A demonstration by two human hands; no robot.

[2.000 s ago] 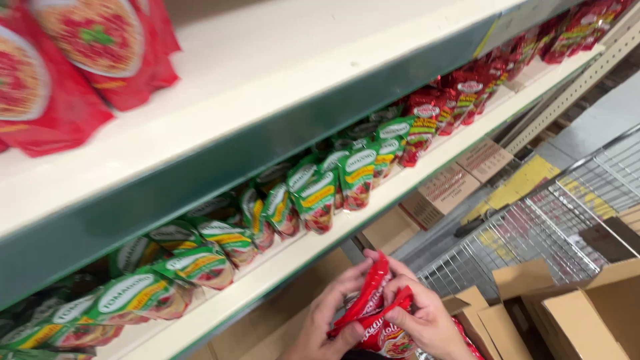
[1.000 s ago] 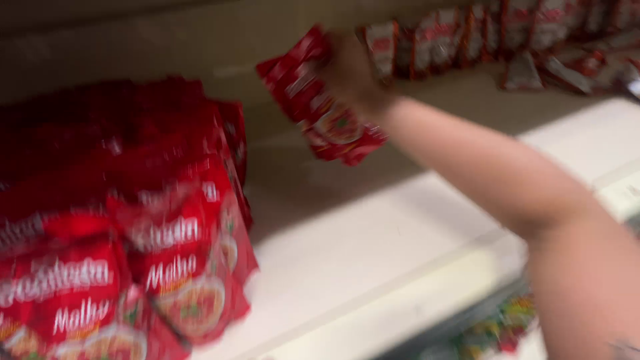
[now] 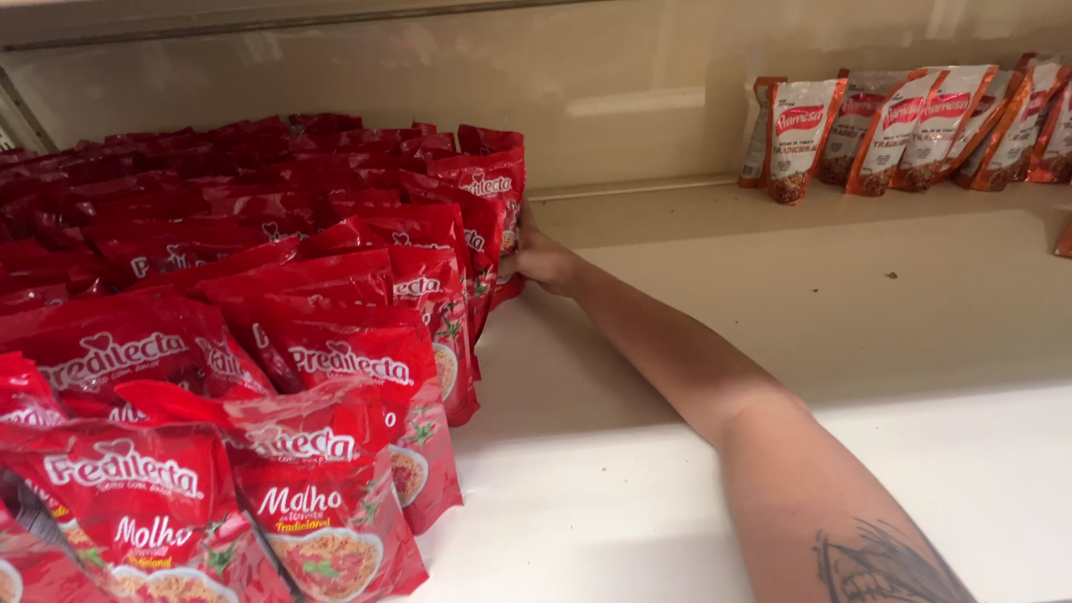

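Observation:
My right hand reaches deep onto a white shelf, at the right side of the packed rows of red Predilecta tomato sauce pouches. Its fingers are around the lower part of a red pouch near the back of the block, which stands upright against its neighbours. The fingertips are partly hidden behind the pouches. My left hand is out of view.
At the back right stands a row of white and orange sauce pouches. The shelf's back panel rises behind both groups. Small specks lie on the white shelf board.
Two seconds ago both hands held red pouches over a carton. One second ago my right hand carried a red pouch above the shelf; now it is at the back of the red block. The view has swung.

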